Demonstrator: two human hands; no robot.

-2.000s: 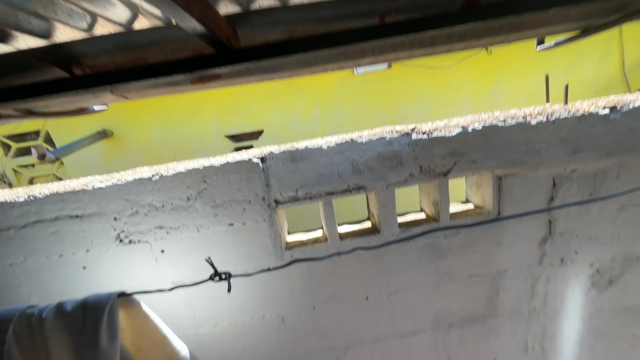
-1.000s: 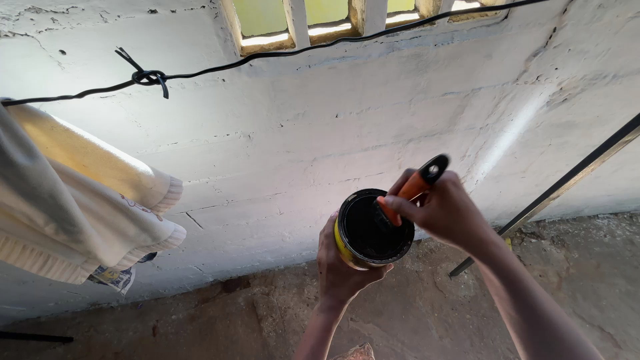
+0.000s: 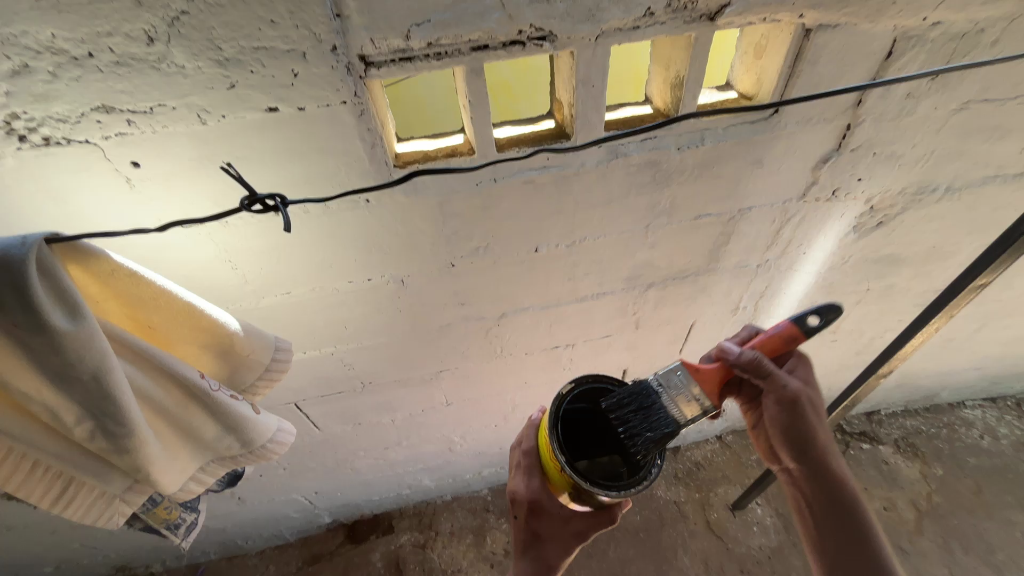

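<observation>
My left hand [image 3: 540, 496] is closed around a yellow paint can [image 3: 558, 476] that holds dark paint [image 3: 588, 428]. The can is tilted so that its round mouth faces me. In my right hand [image 3: 772, 392] is a flat paintbrush [image 3: 684, 392] with an orange and black handle and a metal ferrule. Its black bristles lie over the right side of the can's mouth; whether they touch the rim or the paint cannot be told.
A pale block wall [image 3: 480, 320] with square vent openings [image 3: 520, 96] stands in front. A knotted black line [image 3: 448, 170] crosses it, with a cream knitted garment [image 3: 160, 360] hanging at left. A metal bar [image 3: 920, 328] slants at right above the rough floor [image 3: 936, 480].
The brush has come up from inside the can, so its bristles and ferrule now show. Two seconds ago neither hand was in view; the view has since tipped down the wall.
</observation>
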